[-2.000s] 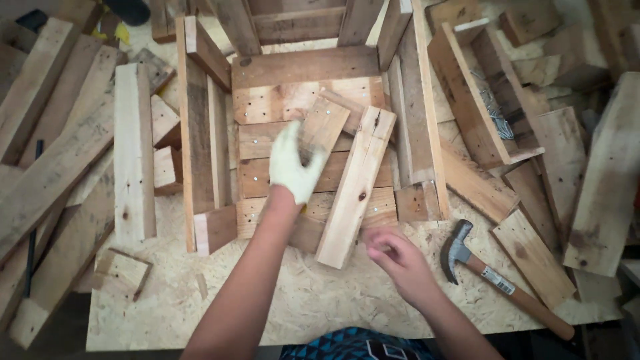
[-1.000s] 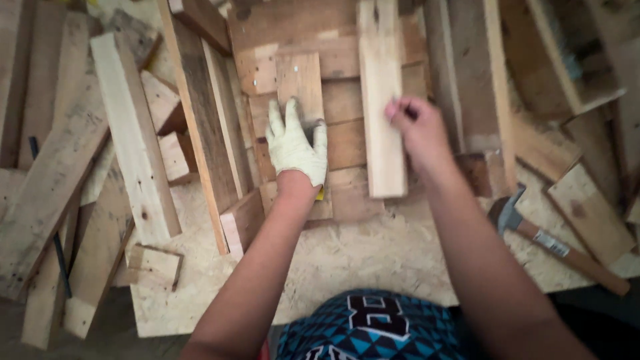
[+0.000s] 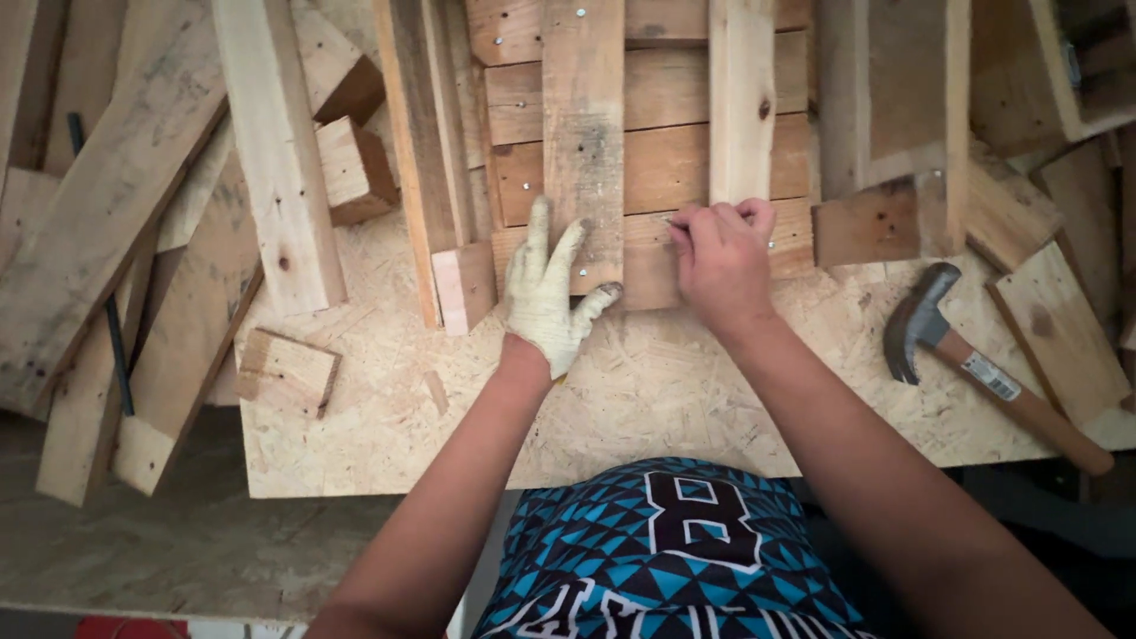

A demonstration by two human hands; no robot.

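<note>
My left hand (image 3: 555, 288), in a pale work glove, rests with fingers spread on the lower end of a wooden board (image 3: 583, 133). That board lies lengthwise over the crosswise planks (image 3: 670, 169) of a wooden frame. My bare right hand (image 3: 726, 253) grips the near end of a paler wood strip (image 3: 741, 98), lying roughly parallel to the board on its right. A small thin object shows at my right fingertips; I cannot tell what it is. Upper ends of both pieces lie outside the view. To the right, a claw hammer (image 3: 985, 368) lies on the chipboard worktop.
Loose boards (image 3: 169, 204) are heaped at the left, with a dark rod (image 3: 117, 355) among them. A small wood block (image 3: 288, 371) sits near the worktop's left corner. The frame's upright sides (image 3: 413, 169) flank the planks. Offcuts (image 3: 1061, 328) and a wooden box (image 3: 1056, 71) are at the right.
The pale strip, slanted across the planks two seconds ago, now lies straight. My right hand, beside the strip then, is at its near end. The left board has straightened too. The view has shifted nearer.
</note>
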